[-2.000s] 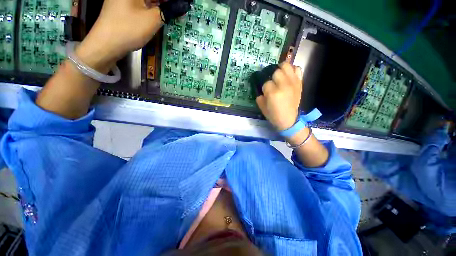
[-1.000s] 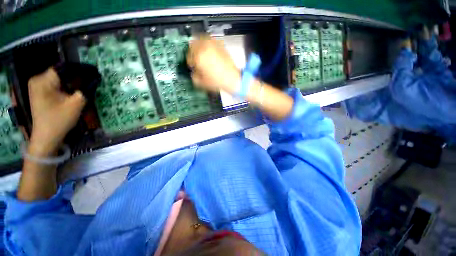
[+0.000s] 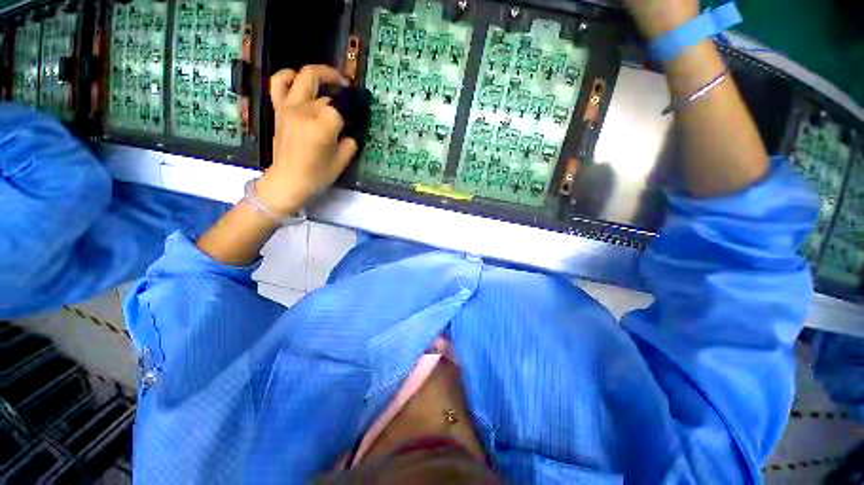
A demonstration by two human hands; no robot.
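Two green circuit board panels (image 3: 413, 104) lie side by side in a black carrier frame (image 3: 512, 214) with a small yellow label on its near edge. My left hand (image 3: 313, 137), with black finger covers, is at the carrier's left short side, fingers bent around its edge beside an orange-brown clip (image 3: 353, 59). Its fingertips are partly hidden. My right hand (image 3: 662, 13) is at the top edge, mostly cut off, beyond the carrier's right end. Its fingers are out of the picture. A blue wrist strap (image 3: 696, 32) is on that wrist.
Another carrier with board panels (image 3: 138, 71) lies to the left, and more boards (image 3: 822, 180) show at the far right. A silver rail (image 3: 407, 220) runs along the near edge. A shiny metal plate (image 3: 625, 133) shows right of the carrier. A blue sleeve (image 3: 57, 208) of another person is at left.
My right hand has moved off the right panel to the upper right. My left hand stays near the carrier's left side. The view has shifted, so more of the line's left part shows.
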